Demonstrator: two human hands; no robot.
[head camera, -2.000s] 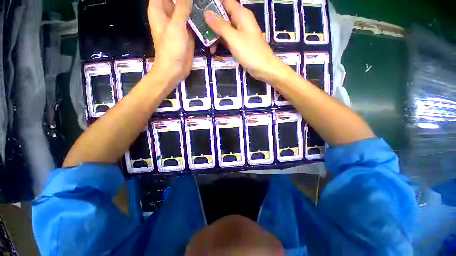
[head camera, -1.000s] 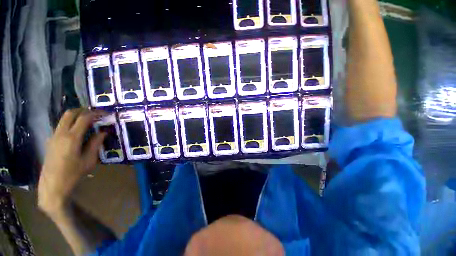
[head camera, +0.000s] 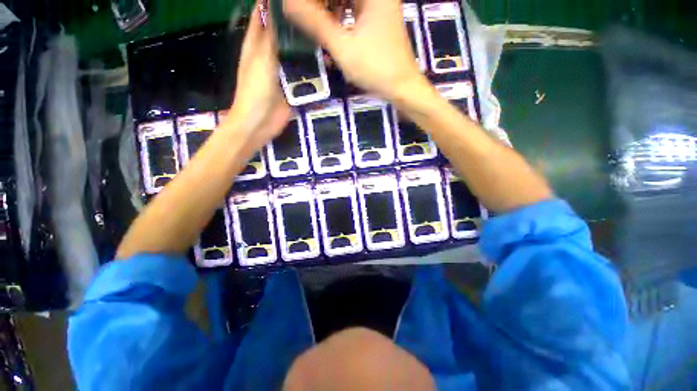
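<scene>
A white phone front housing (head camera: 307, 88) with a dark window and a dark half-round opening is between my hands above the black tray, its near end showing. My left hand (head camera: 264, 80) is along its left side and appears to hold it; its fingertips are cut off by the top edge. My right hand (head camera: 371, 50) is over its upper right side, fingers blurred; its grip cannot be told. A dark greenish area at the housing's far end is blurred. More white housings (head camera: 338, 214) lie in rows in the black tray (head camera: 179, 69), partly covered by my forearms.
Another unit (head camera: 128, 14) lies on the green surface beyond the tray's far left corner. Dark stacked trays with whitish film (head camera: 57, 153) are at the left. Clear crinkled plastic (head camera: 661, 160) is at the right. Whitish liner (head camera: 493, 107) sticks out beside the tray.
My left hand has moved from the tray's near left corner to the top centre. My right arm has come back from reaching forward at the right. A housing is now between my hands.
</scene>
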